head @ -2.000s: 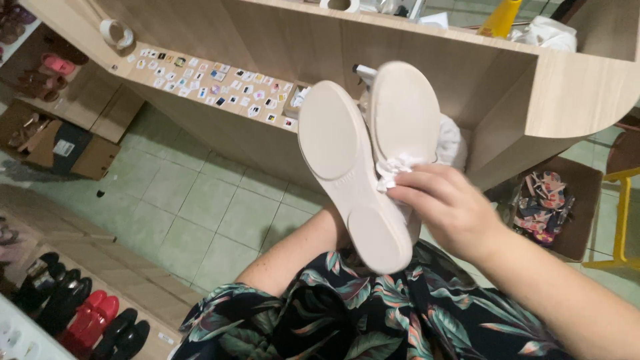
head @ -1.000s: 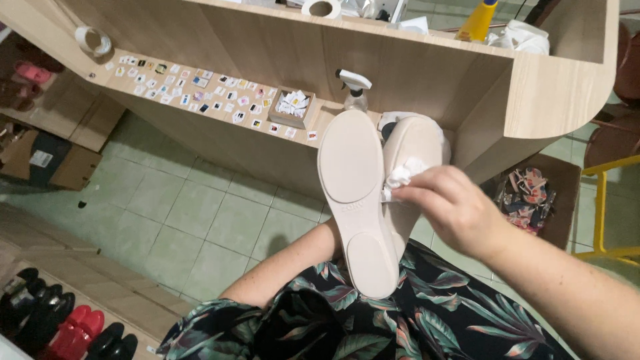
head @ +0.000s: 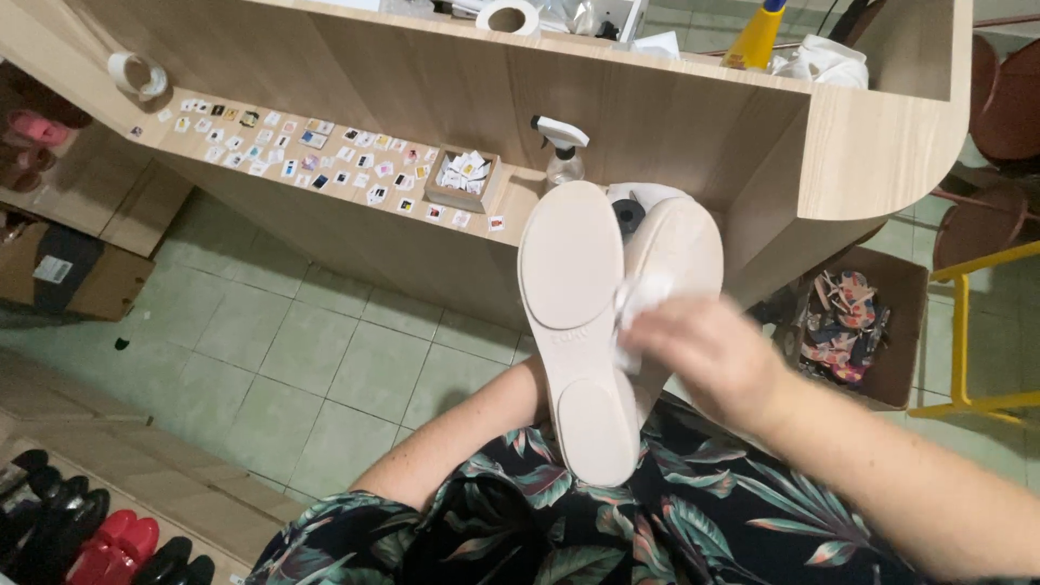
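A pair of pale cream shoes is held up soles toward me, the left shoe (head: pixel 571 260) in front and the right shoe (head: pixel 686 244) partly behind it. My right hand (head: pixel 707 349), blurred, pinches a crumpled white cloth or tissue (head: pixel 646 294) against the inner side between the two shoes. My left forearm reaches behind the left shoe; the left hand itself is hidden by the shoes. Beyond the shoes, a spray bottle with a white trigger head (head: pixel 562 146) stands on the wooden ledge (head: pixel 520 191).
Small picture cards (head: pixel 321 181) and an open box of cards (head: pixel 465 183) lie along the ledge. A tape roll (head: pixel 136 75) is at its left end. A carton of sandals (head: pixel 861 325) sits right, near a yellow metal frame (head: pixel 961 341). Shoes (head: pixel 118 544) line a lower-left shelf.
My right hand has shifted about along the inner edge of the shoes with the white cloth or tissue in its fingers. The view has shifted, showing more of the ledge.
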